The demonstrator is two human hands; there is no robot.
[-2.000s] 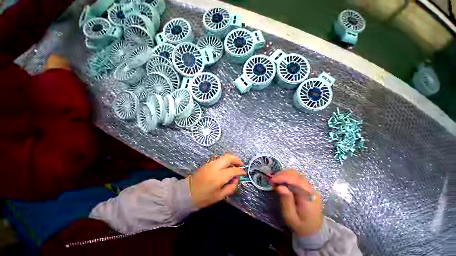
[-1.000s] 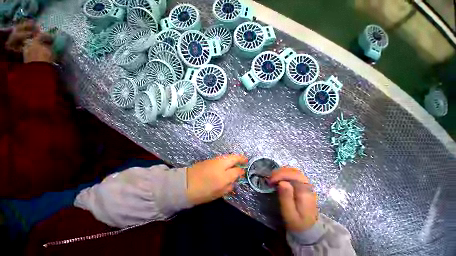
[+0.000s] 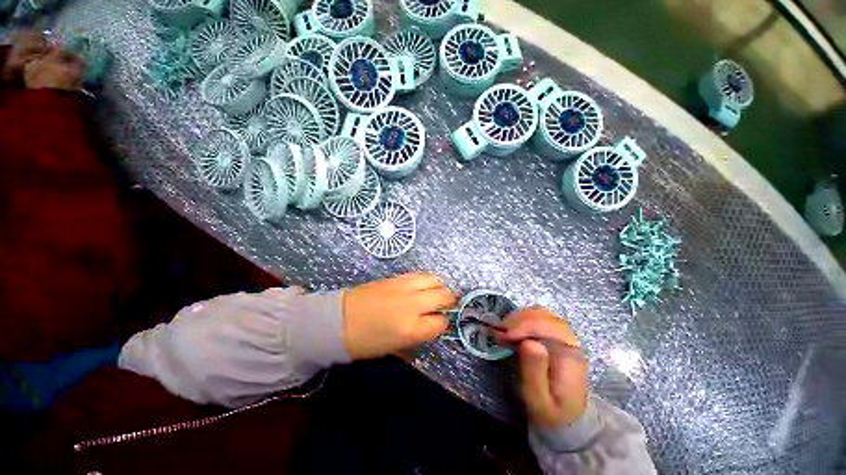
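Observation:
An open mint fan housing (image 3: 484, 345) lies on the bench near its front edge, with pale curved blades inside. My left hand (image 3: 401, 314) holds the housing at its left side, fingertips at the neck; the fingers hide most of the neck. My right hand (image 3: 549, 357) holds a thin dark stick-like tool (image 3: 484, 322), perhaps tweezers, like a pen. The tool's tip is inside the housing over the blades. The exact contact point is too small to tell.
A heap of small mint pieces (image 3: 648, 260) lies right. Loose grilles (image 3: 386, 229) and fan units with dark centres (image 3: 603, 177) lie beyond my hands. A green conveyor (image 3: 649, 46) carries spaced fans. A person in dark red (image 3: 65, 186) sits left. The bench (image 3: 742, 325) has silvery sheet.
My left hand has turned slightly and stays at the housing. The tool's tip has shifted inside it. The conveyor fans have moved right and down in view. The view has shifted somewhat.

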